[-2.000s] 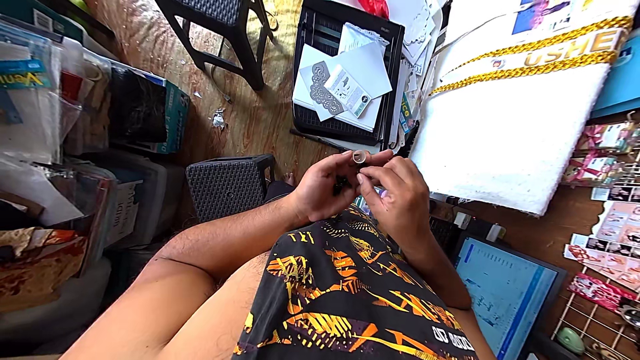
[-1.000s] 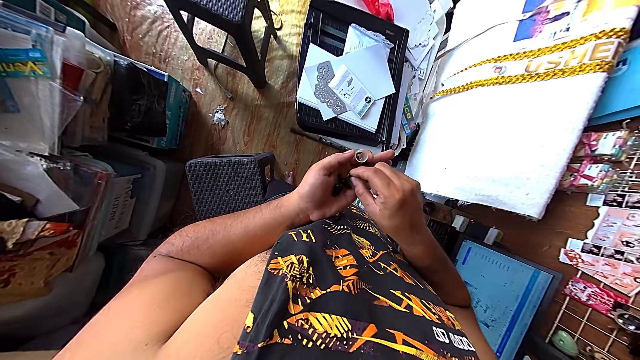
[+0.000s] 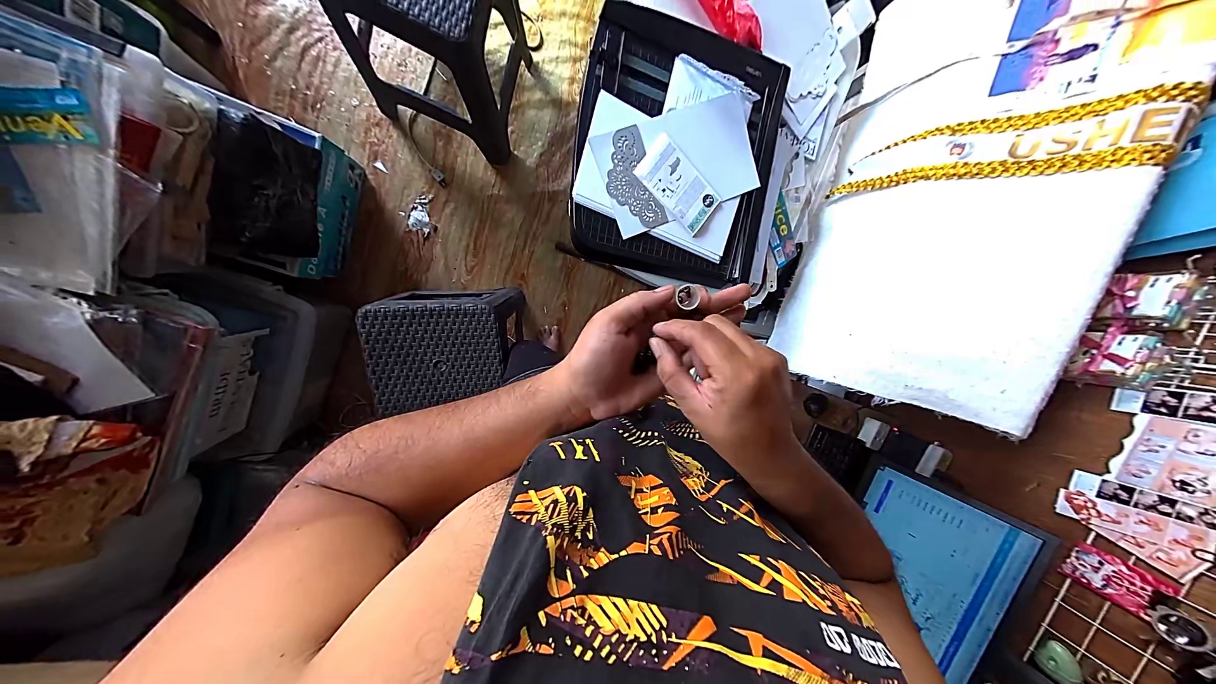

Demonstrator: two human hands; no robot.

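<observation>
My left hand (image 3: pixel 617 356) holds a small round tube-like item (image 3: pixel 689 297) with a pale rim between thumb and fingers, its open end facing up. Something dark lies in the same palm, mostly hidden by the fingers. Close against it on the right is my right hand (image 3: pixel 727 380), its thumb and index finger pinched together above the left palm; whether anything is between them cannot be told. Both hands are over a black and orange patterned cloth (image 3: pixel 646 541) on my lap.
Beyond the hands lies a black paper trimmer (image 3: pixel 591 233) bearing papers and a lace-shaped metal die (image 3: pixel 627 171). A thick white sheet (image 3: pixel 950 285) with gold braid is at right, above a screen (image 3: pixel 950 560). Dark woven-pattern stools (image 3: pixel 427 356) and plastic bins (image 3: pixel 294 370) stand left.
My right hand's fingers have shifted slightly away from the rim of the round item and now lie lower over the left palm. My left hand stays about where it was.
</observation>
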